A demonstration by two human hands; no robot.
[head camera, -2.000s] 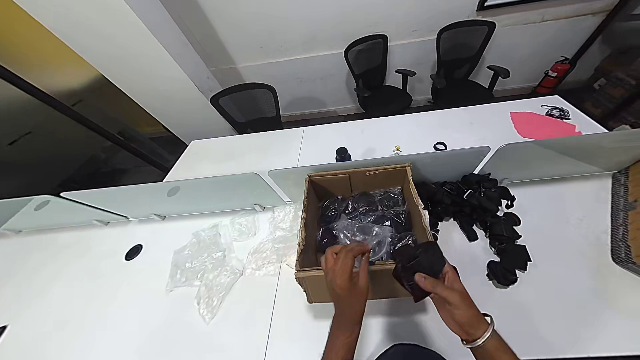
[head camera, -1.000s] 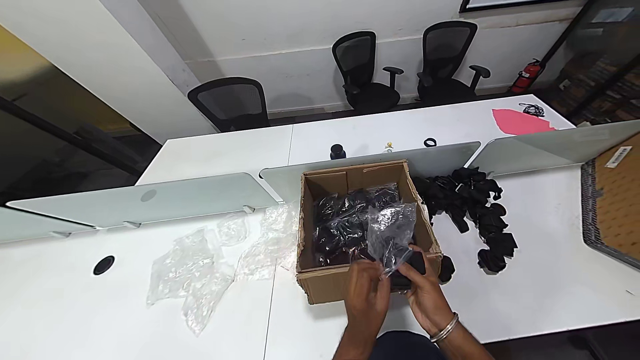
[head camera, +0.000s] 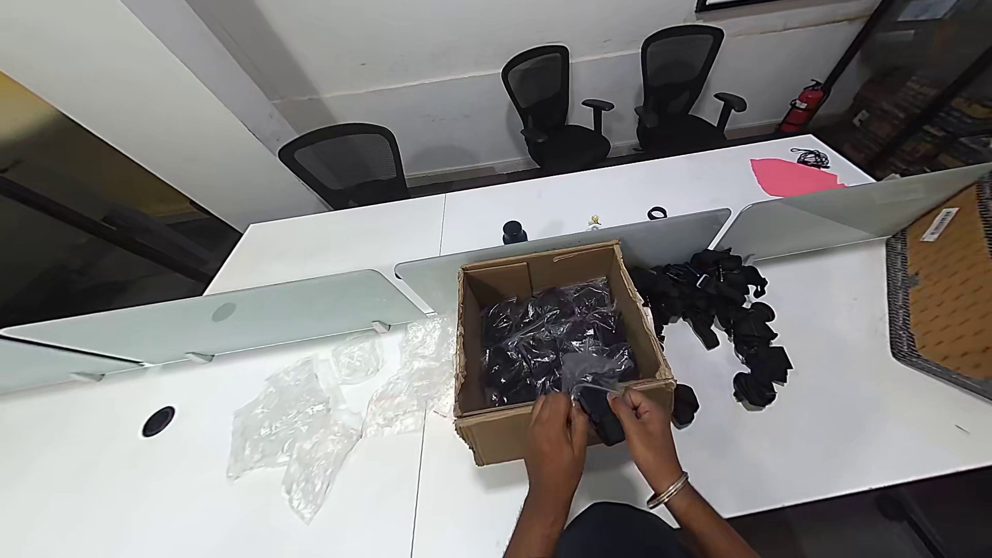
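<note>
A cardboard box (head camera: 496, 438) stands open on the white desk, holding several dark items in clear plastic bags (head camera: 542, 333). At its near edge, my left hand (head camera: 556, 438) pinches one side of a clear plastic bag (head camera: 589, 370). The bag's other side is between the fingers of my right hand (head camera: 643, 426), which wears a bangle. A black folded item (head camera: 602, 416) lies between both hands at the bag's mouth; whether it is partly inside is unclear. Several black items (head camera: 717, 298) are heaped right of the box, and one small black item (head camera: 685, 405) lies beside my right hand.
Crumpled clear plastic bags (head camera: 302, 434) lie on the desk left of the box. Low frosted glass partitions (head camera: 310, 310) run behind it. A patterned brown panel (head camera: 949, 302) is at the right. Beyond the partitions are a black cylindrical object (head camera: 514, 232) and a pink sheet (head camera: 794, 178).
Two seconds ago my right hand held a black item at the box's right corner. Since then both hands have come together at a clear bag, now stretched between them over the near edge.
</note>
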